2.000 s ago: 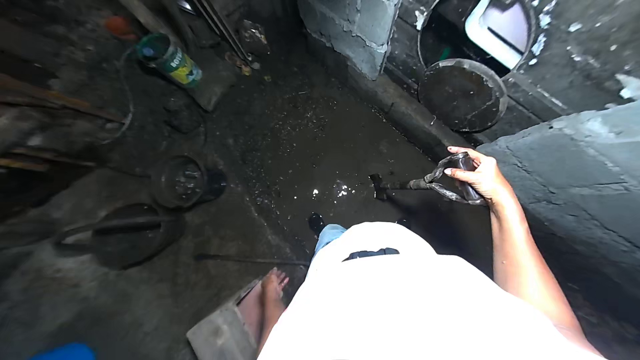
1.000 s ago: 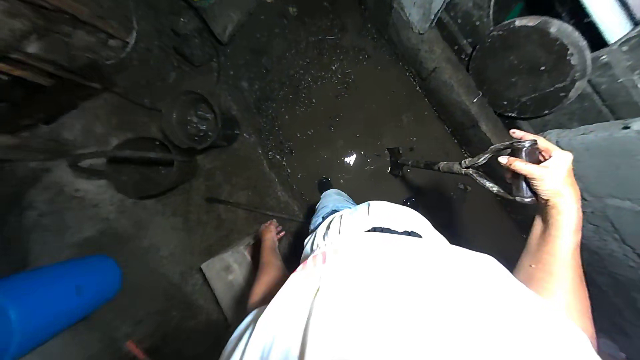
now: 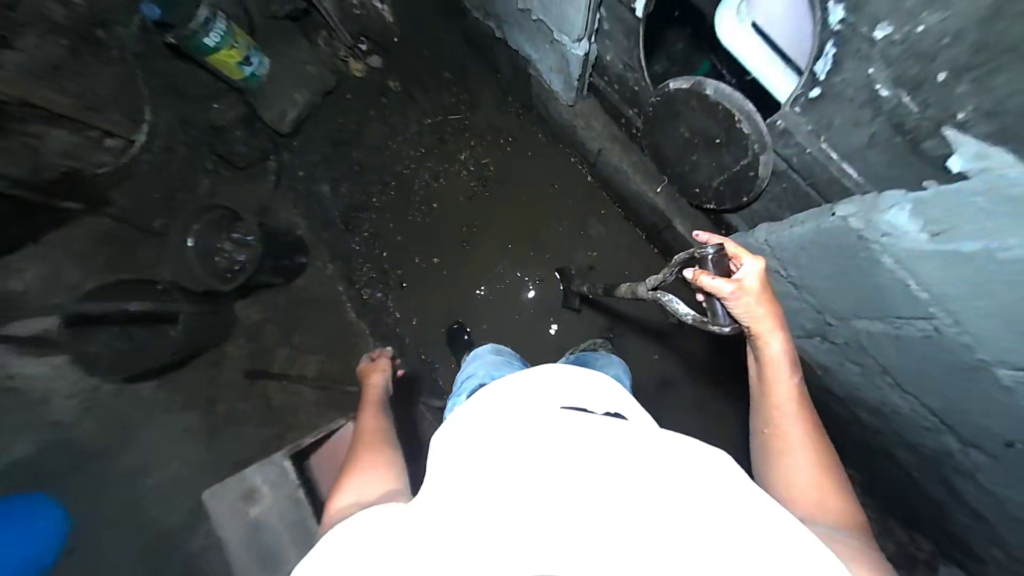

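My right hand [image 3: 740,288] grips the D-shaped handle of a shovel [image 3: 632,290]. The shaft points left and down into dark, murky water [image 3: 496,232] on the floor, and little of the blade can be made out. My left hand [image 3: 378,370] hangs beside my body with its fingers curled, holding nothing that I can see. It is above the wet floor, near a thin dark rod [image 3: 300,379]. A dark boot [image 3: 460,340] shows below my left trouser leg at the water's edge.
On the right stand a block wall [image 3: 904,280], a round dark lid [image 3: 708,144] and an opening holding a white plastic thing [image 3: 760,48]. At left are a bucket [image 3: 220,248], a dark round pan [image 3: 144,330], a green bottle [image 3: 228,52], a concrete slab [image 3: 260,512] and a blue container [image 3: 30,532].
My left hand has moved forward, away from the slab. The right hand still holds the shovel handle. The view has shifted about.
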